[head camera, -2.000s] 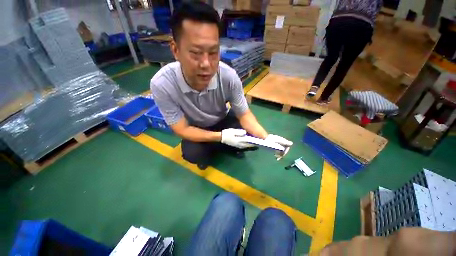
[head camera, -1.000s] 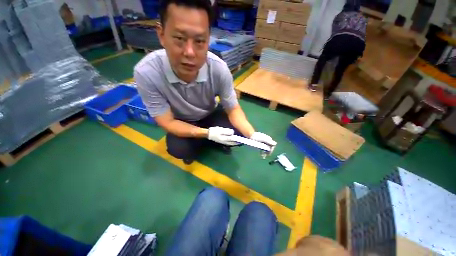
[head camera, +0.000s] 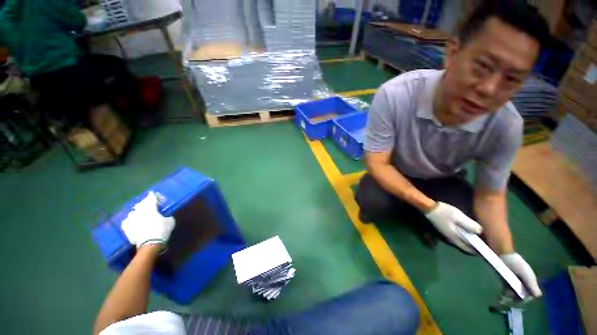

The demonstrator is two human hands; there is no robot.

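My left hand (head camera: 148, 224), in a white knit glove, reaches out at the left and grips the upper side of a blue plastic bin (head camera: 194, 278). The fingers lie over the bin's edge. The bin is tipped, its open side turned towards me, and its inside looks dark. A stepped stack of small silver sheet-metal parts (head camera: 263, 262) sits on the floor just right of the bin, beside my leg. My right hand is not in view.
A squatting person (head camera: 445, 124) in white gloves holds a narrow metal strip (head camera: 494, 263) at the right. Two blue bins (head camera: 325, 116) stand behind, near a film-wrapped pallet load (head camera: 255, 82). Another person (head camera: 39, 39) is at a table, far left.
The view has swung left, so the squatting person now shows at the right. My left hand has come into view, holding the blue bin. My blurred right hand has left the picture.
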